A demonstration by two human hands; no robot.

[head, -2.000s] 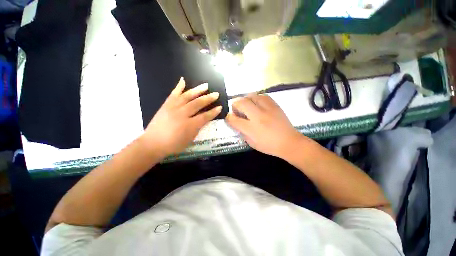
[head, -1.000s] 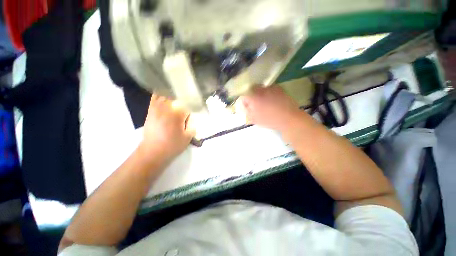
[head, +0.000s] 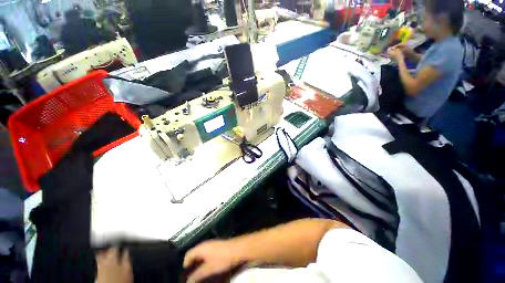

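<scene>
A black cut panel lies at the table's near left edge, low in the view. My left hand is on its left part, blurred and cut off by the bottom edge. My right hand is at the panel's right end with curled fingers; its grip is hard to make out. The cream sewing machine stands beyond, with its green front panel and lit screen. Nothing dark shows under its needle end. Black-handled scissors lie on the bed.
More black cloth hangs over the table's left side, beside a red perforated basket. A phone-like black rectangle stands on the machine. Grey and black pieces are heaped at the right. A person sits at another machine, back right.
The view has swung up and wider. Both hands have moved from the needle area to the near left table edge. The black panel is now there, away from the needle.
</scene>
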